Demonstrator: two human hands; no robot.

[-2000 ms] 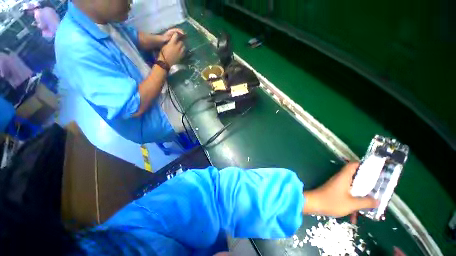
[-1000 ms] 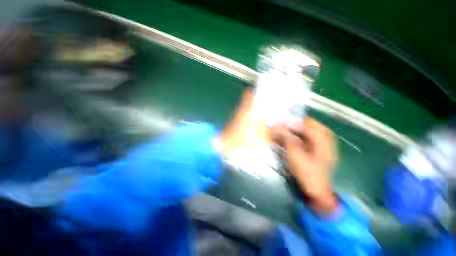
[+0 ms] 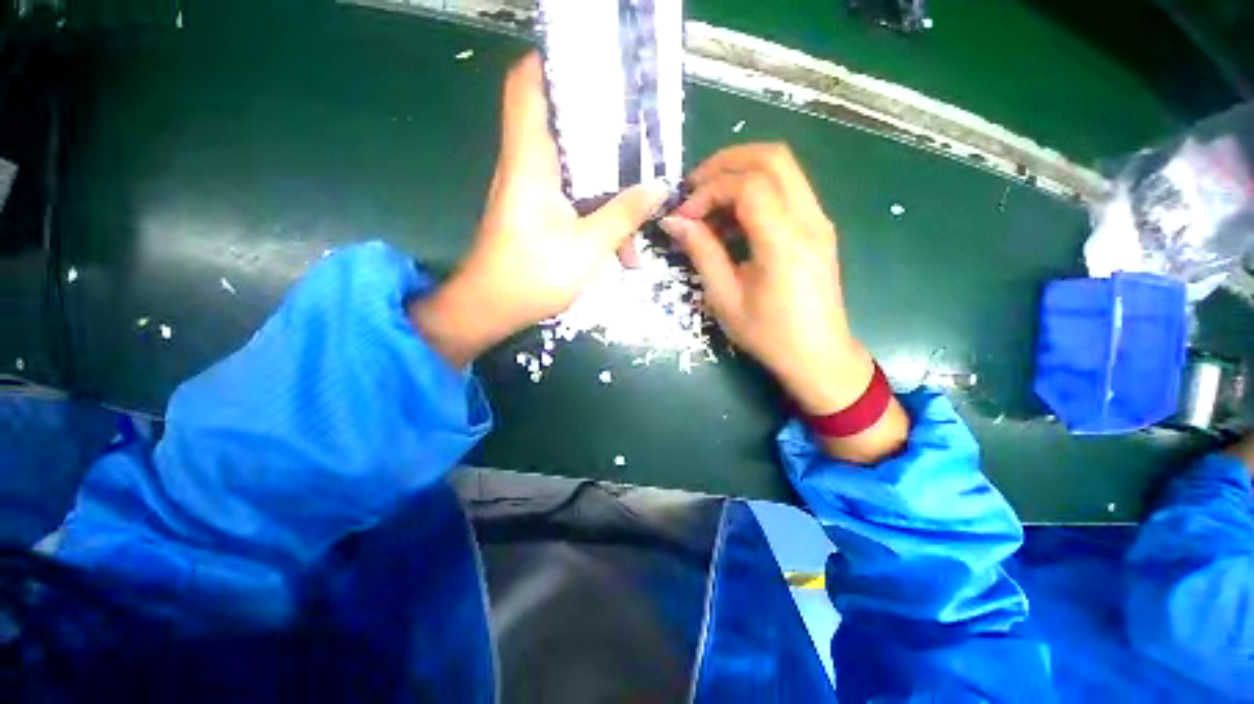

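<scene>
A phone assembly (image 3: 594, 103), bright silvery-white with a dark strip along its right side, stands lengthwise before me, its far end cut off by the top edge. My left hand (image 3: 543, 234) grips it, fingers at its left side and thumb across its near end. My right hand (image 3: 763, 248), with a red wristband, has thumb and fingertips pinched together at the near right corner. Whether a small piece is between them cannot be told. Small white pieces (image 3: 640, 319) lie heaped on the green bench under my hands, some scattered.
A pale worn strip (image 3: 880, 105) borders the bench, with the green belt beyond and a dark item (image 3: 891, 14) on it. At right are a blue bin (image 3: 1111, 352), a clear plastic bag (image 3: 1180, 213), a silvery cylinder (image 3: 1210, 392) and another person's blue sleeve (image 3: 1210, 550).
The view has swung right, away from the neighbouring worker at left. The phone assembly, first held out in my left hand over the pale strip, is now before me with my right hand at its near end.
</scene>
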